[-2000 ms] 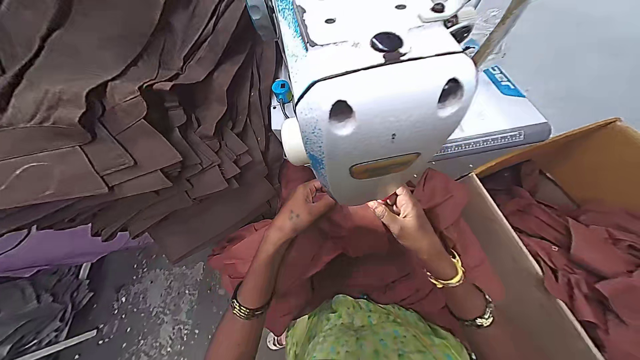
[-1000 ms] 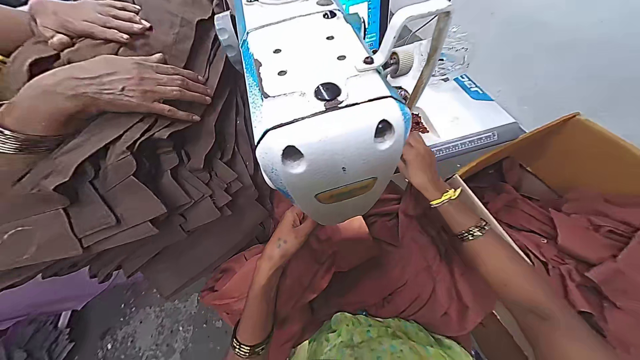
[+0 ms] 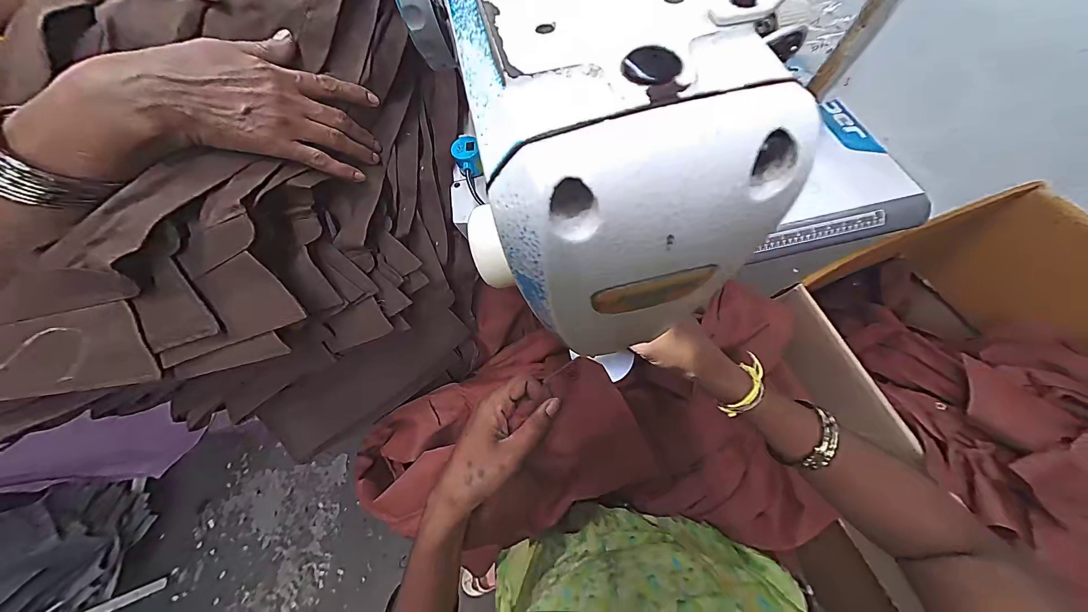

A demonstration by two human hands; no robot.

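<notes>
A white sewing machine head [image 3: 654, 212] fills the upper middle and hides its needle area. Reddish-brown cloth [image 3: 586, 442] lies under its front end and drapes over my lap. Just left of the machine's lower tip, my left hand [image 3: 493, 442] pinches an edge of this cloth between thumb and fingers. My right hand [image 3: 688, 353], with a yellow bangle at the wrist, is at the right of the tip, its fingers partly hidden and blurred against the cloth; what it grips cannot be told.
At the left, another person's hand [image 3: 246, 102] rests on a tall stack of dark brown cut fabric pieces [image 3: 229, 297]. A cardboard box [image 3: 858, 374] holding reddish-brown cloth stands at the right. Purple cloth [image 3: 110, 446] and grey cloth [image 3: 68, 535] lie at the lower left.
My right hand has come back from beside the machine's right side to near its lower tip. Of the other person's two hands on the brown stack, only one is in view now.
</notes>
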